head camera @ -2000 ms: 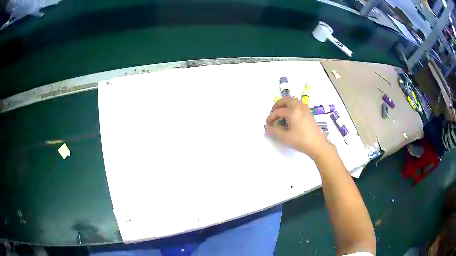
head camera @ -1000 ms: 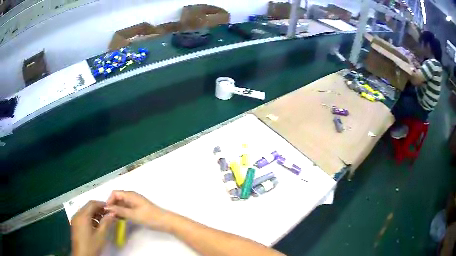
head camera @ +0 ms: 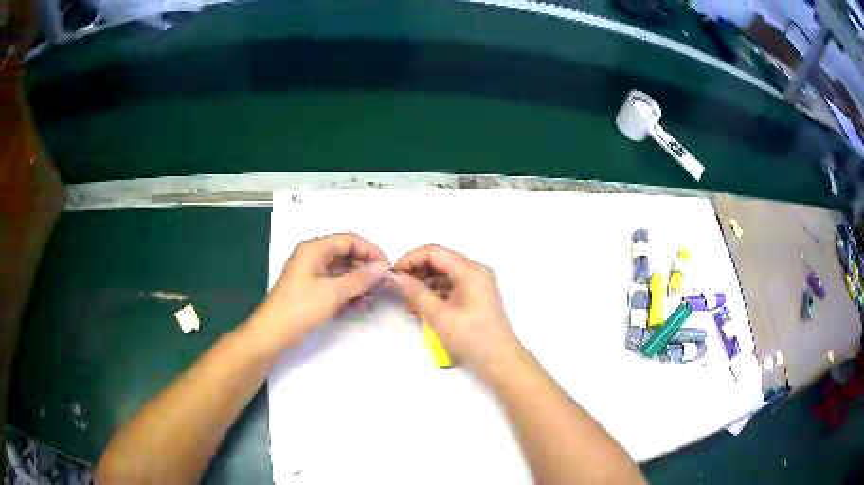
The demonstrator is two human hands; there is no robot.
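Observation:
My left hand [head camera: 332, 275] and my right hand [head camera: 455, 294] meet at the fingertips over the white work sheet [head camera: 379, 407]. A yellow battery cell [head camera: 437, 347] hangs below my right hand, its upper part hidden by the fingers. Something very small is pinched where the fingertips meet, likely the cell's leads; it is too small to tell. A pile of cells lies on the sheet at the right, with a green cell [head camera: 667, 330], a yellow cell [head camera: 657, 299], purple cells [head camera: 727, 332] and grey cells [head camera: 637, 305].
A white housing [head camera: 639, 116] with a flat handle lies on the dark green belt [head camera: 379, 104]. A brown paper sheet [head camera: 791, 275] at the right holds a few cells. A cream scrap [head camera: 188, 318] lies on the green surface at the left.
Since two seconds ago, my right hand has moved left from the pile, and my left hand has come into view. The head view swung right, then back down over the sheet.

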